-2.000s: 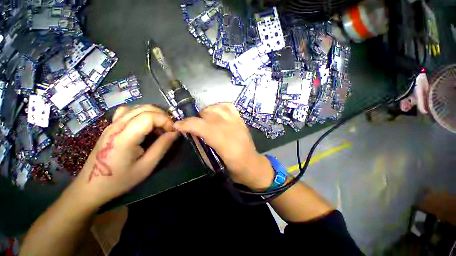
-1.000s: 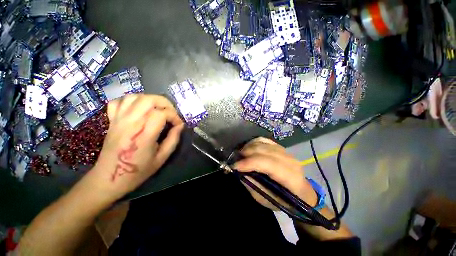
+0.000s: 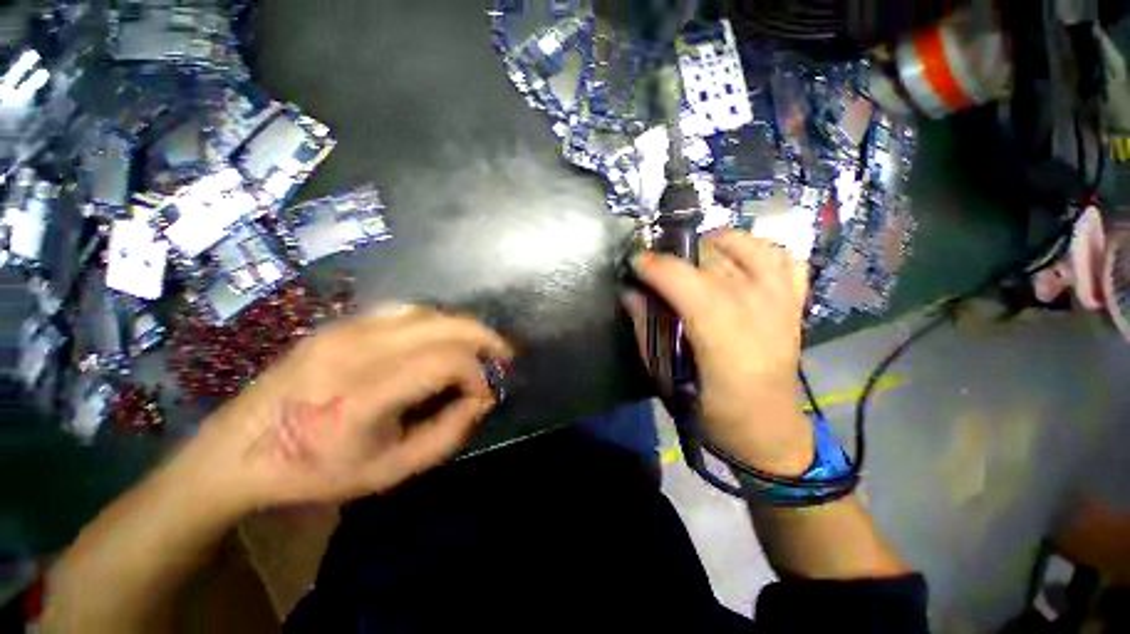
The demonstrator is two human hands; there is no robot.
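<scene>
My left hand (image 3: 372,403) is low at centre-left, above the bench's front edge. Its thumb and fingers are curled close together; a small dark and silvery bit shows at the fingertips, too blurred to name. My right hand (image 3: 737,341) is closed around the black soldering iron (image 3: 673,291), at the near edge of the right heap of circuit boards (image 3: 651,161). The iron points away from me and its tip is blurred over the boards. My right thumb and fingertips are by the heap's left edge; whether they also hold a board cannot be told.
Another heap of boards (image 3: 205,211) lies left, with dark-red grains (image 3: 236,353) beside it. A white cylinder with an orange-red band (image 3: 938,68) stands at upper right. A black cord (image 3: 861,427) loops by my right wrist. A pink fan (image 3: 1097,266) is far right.
The single board that lay between my hands has left that spot. My right hand has moved up and right with the iron, now pointing away. My left hand is lower and slightly right.
</scene>
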